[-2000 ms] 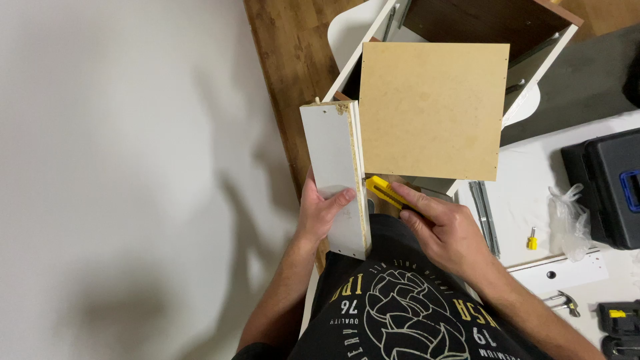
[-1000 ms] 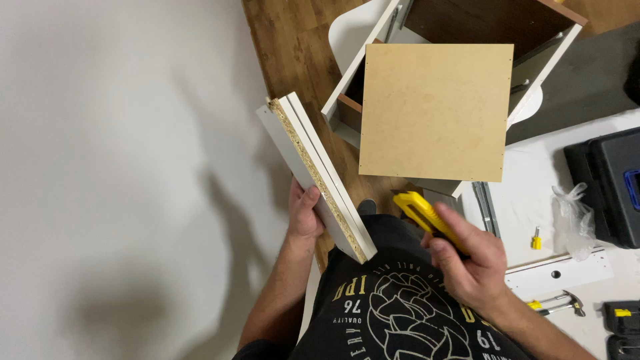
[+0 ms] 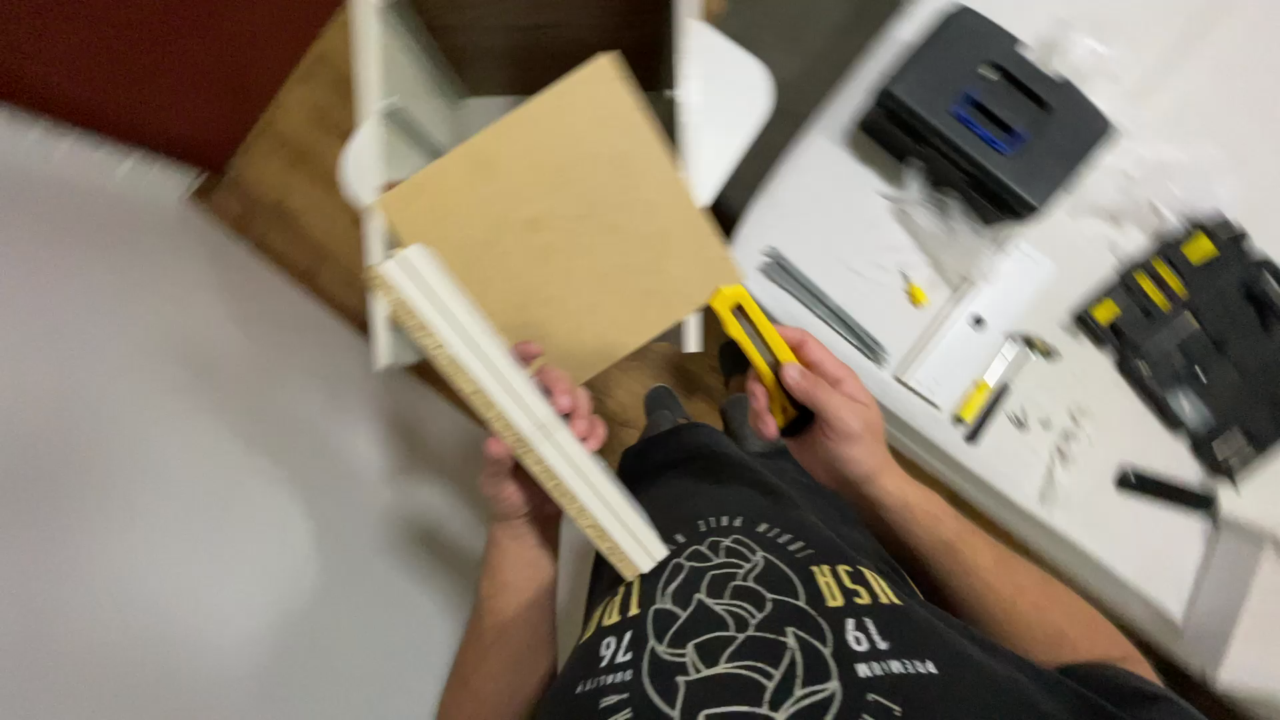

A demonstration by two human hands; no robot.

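My left hand [image 3: 545, 440] grips several white-faced chipboard panels [image 3: 520, 410] stacked together, their long edges turned up toward me and a raw chipboard edge showing on the left. In my right hand [image 3: 825, 400] is a yellow utility knife [image 3: 757, 345], held upright beside a tan fibreboard sheet [image 3: 565, 220]. Whether its blade is out is too blurred to tell. That sheet lies over the front of a white furniture frame [image 3: 375, 290], beyond the panels.
On the white table [image 3: 840, 210] to the right lie a black case [image 3: 985, 110], metal drawer runners [image 3: 825, 305], a white panel [image 3: 975, 320], a hammer [image 3: 1000, 370], a clear plastic bag [image 3: 935, 220] and an open black tool case [image 3: 1190, 340]. A grey-white surface fills the left.
The view has turned strongly. My right hand has kept hold of the knife, which now points away from me. The panels have tipped further, from broad face toward edge-on.
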